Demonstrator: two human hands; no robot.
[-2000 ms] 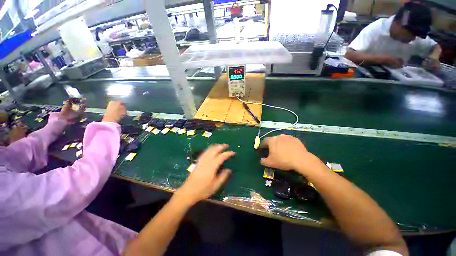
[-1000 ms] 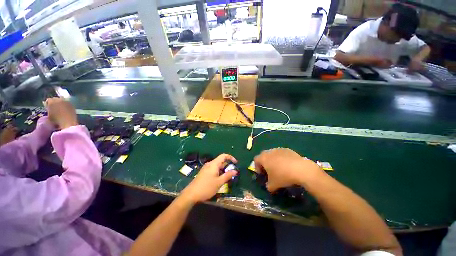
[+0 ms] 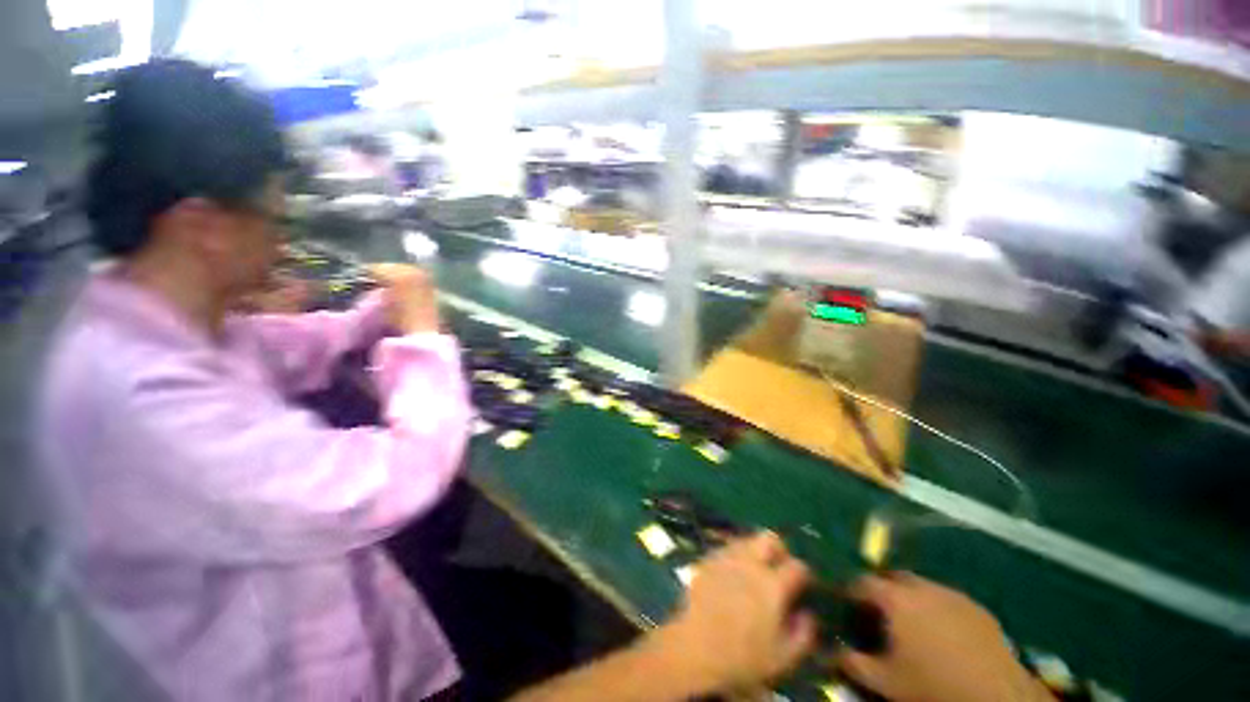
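The frame is blurred. My left hand (image 3: 747, 610) and my right hand (image 3: 939, 642) are close together at the lower right, over the green bench (image 3: 576, 473). My left fingers are closed on a dark watch unit (image 3: 809, 624). My right fingers touch dark parts between the hands; whether they grip one I cannot tell. A dark unit with a white and yellow battery (image 3: 657, 539) lies just left of my left hand. The light-handled pen tool (image 3: 876, 538) lies beyond my right hand.
A bench power supply (image 3: 838, 318) with red and green digits stands on the tan board (image 3: 781, 398). A white cable runs from it. Rows of units with batteries (image 3: 628, 409) lie along the bench. A person in pink (image 3: 233, 453) sits at left. A pale post (image 3: 680, 206) stands behind.
The view has swung left, so the bench and power supply appear further right and the neighbour's head shows. My hands have come closer together, with dark parts between them.
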